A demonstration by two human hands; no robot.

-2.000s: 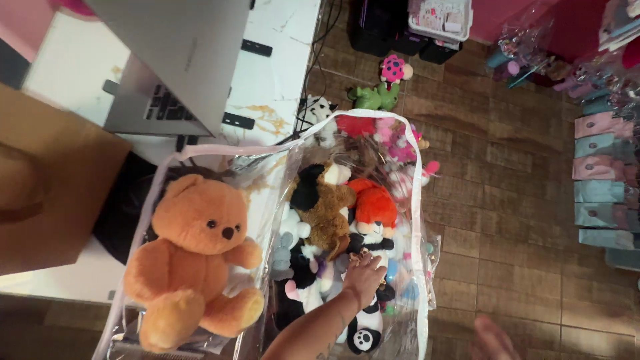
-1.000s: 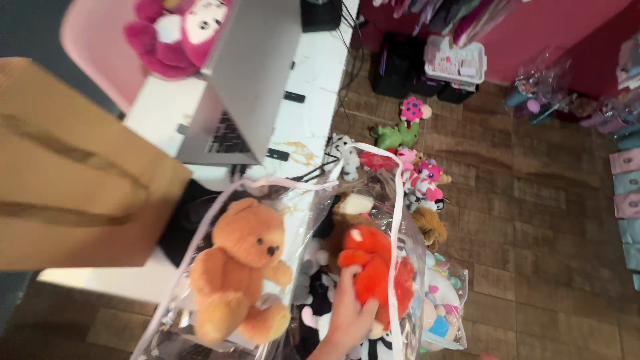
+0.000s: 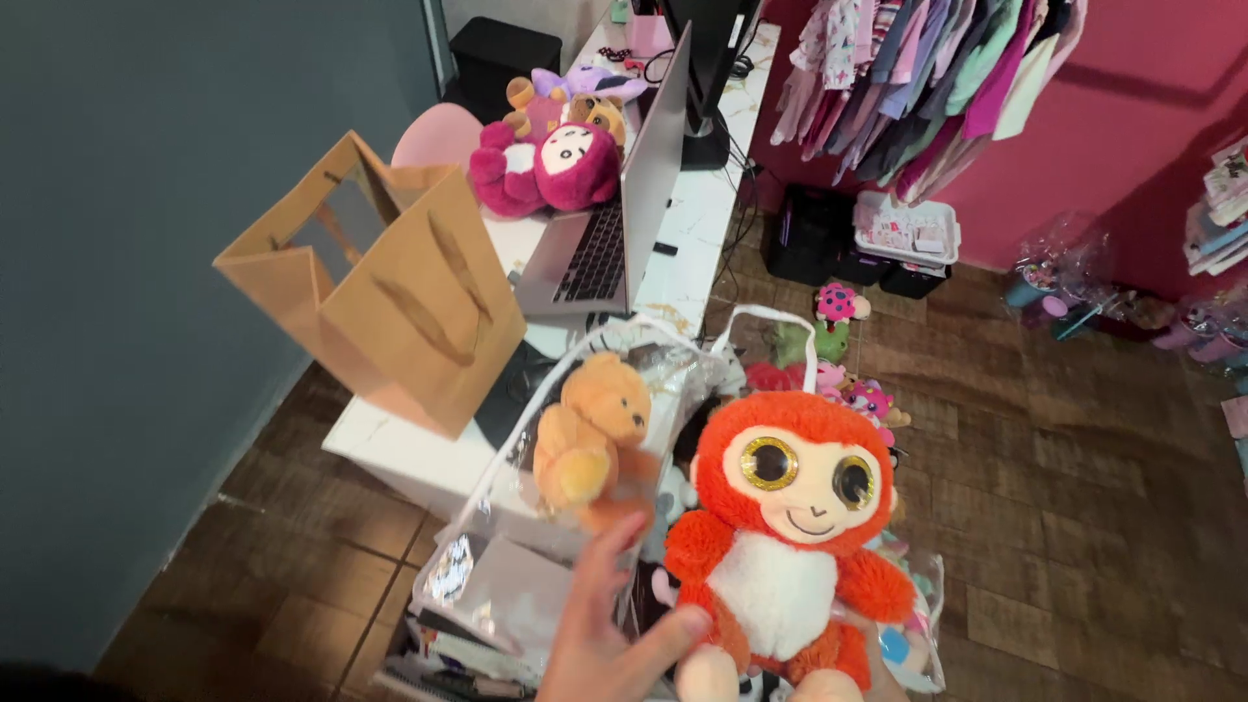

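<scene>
An orange-red plush monkey [image 3: 780, 546] with big glittery eyes faces me at the lower right, upright above a clear plastic bag of plush toys. My right hand [image 3: 873, 648], mostly hidden behind the monkey, holds it from its lower right side. My left hand [image 3: 619, 624] is at its lower left, fingers spread, the thumb by the monkey's leg; whether it touches is hard to tell. An orange teddy bear [image 3: 595, 429] lies to the left, against the clear bag with white trim [image 3: 487, 478].
A brown paper bag [image 3: 419, 312] and an open laptop [image 3: 595, 244] stand on the white marbled table [image 3: 380, 448]. A magenta plush toy [image 3: 546, 166] lies behind the laptop. Plush toys, including a pink turtle [image 3: 838, 302], lie on the floor near a white basket [image 3: 907, 234]. Clothes [image 3: 916, 78] hang behind.
The orange-red monkey, earlier among the toys in the clear bag, is now lifted up and turned face toward me. Both hands are now by it. The view has tilted up.
</scene>
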